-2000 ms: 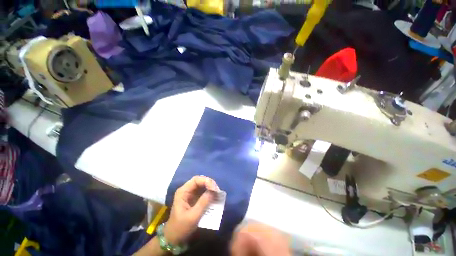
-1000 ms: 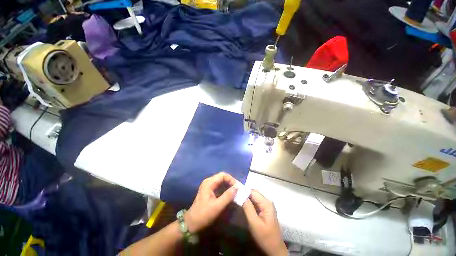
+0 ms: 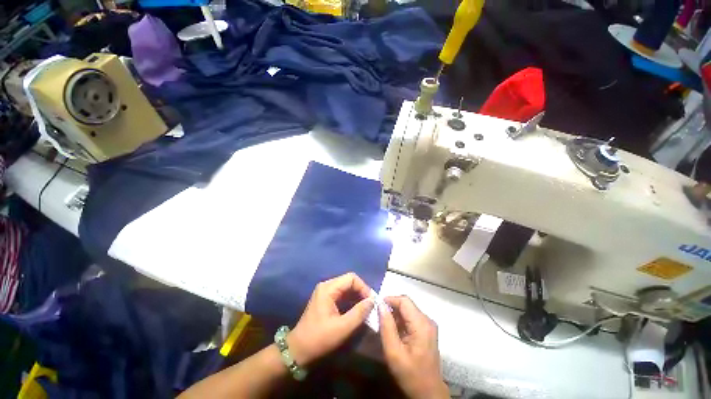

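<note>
My left hand (image 3: 331, 316) and my right hand (image 3: 409, 339) meet at the table's front edge. Both pinch a small white label (image 3: 374, 312) between their fingertips, over the near right corner of a navy panel (image 3: 320, 234). The panel lies flat on the white table, its right edge beside the lit needle area (image 3: 396, 226) of the cream sewing machine (image 3: 538, 187). The needle tip is lost in the glare. A green beaded bracelet is on my left wrist.
Navy cloth (image 3: 234, 101) is heaped behind and left. A beige machine (image 3: 97, 105) stands at left. Black snips (image 3: 535, 304) and white slips (image 3: 477, 241) are under the arm. A yellow-handled screwdriver (image 3: 460, 31) rises above the head, near red cloth (image 3: 516, 93).
The label, earlier hanging from my left fingers, is now held between both hands. My right hand has come up to it. In the last second the label has turned and shows narrower. The panel stays put.
</note>
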